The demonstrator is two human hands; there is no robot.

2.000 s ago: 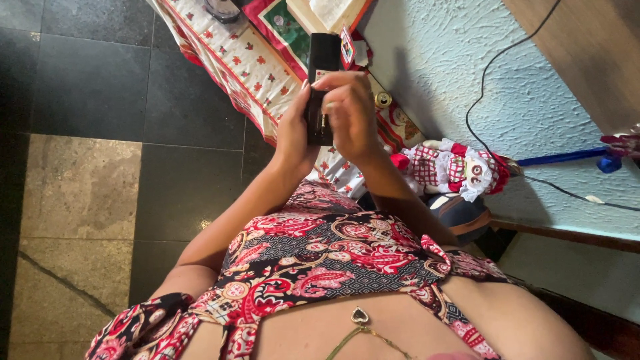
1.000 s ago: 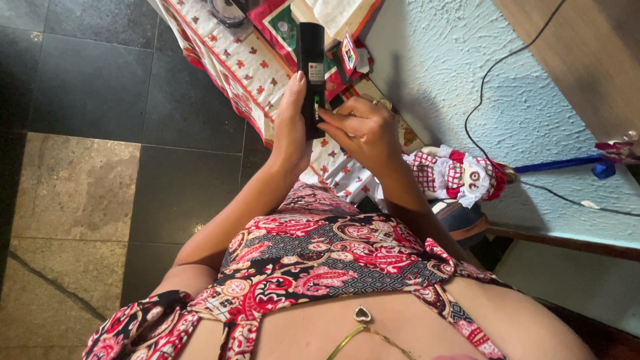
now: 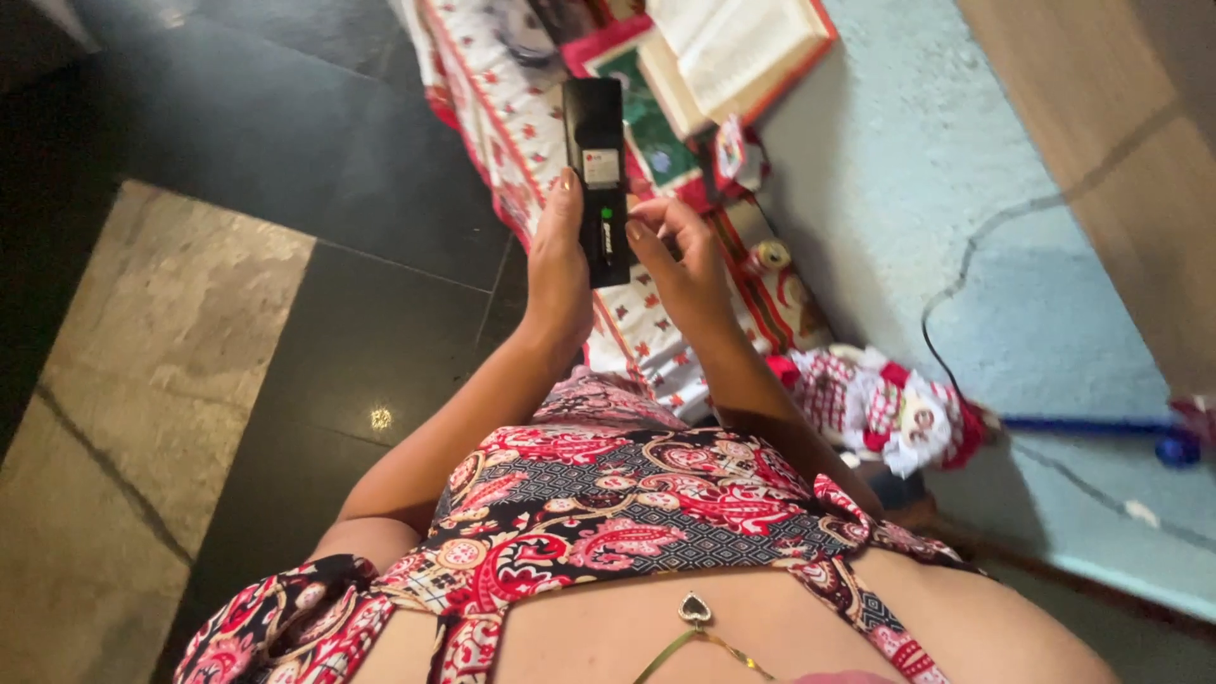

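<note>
A black handheld device (image 3: pixel 597 128), probably a remote control with its back toward me, is upright in my left hand (image 3: pixel 559 252), whose thumb lies along its left edge. A label with writing sits at its middle, and a small battery-like cylinder (image 3: pixel 608 242) with a green end lies in its lower part. My right hand (image 3: pixel 679 256) is just to the right of the device, thumb and fingers bent close to its edge. Whether a fingertip touches the device or holds anything small, I cannot tell.
Beyond my hands, an open book (image 3: pixel 731 52) lies on a table with a white and red patterned cloth (image 3: pixel 508 123). A cloth doll (image 3: pixel 883 404) is at the right, near a blue wall (image 3: pixel 1026 313) with a dark cable (image 3: pixel 969 256).
My right hand's fingers were at the lower part of the device and now are beside its right edge. My left hand keeps its hold. The view has shifted.
</note>
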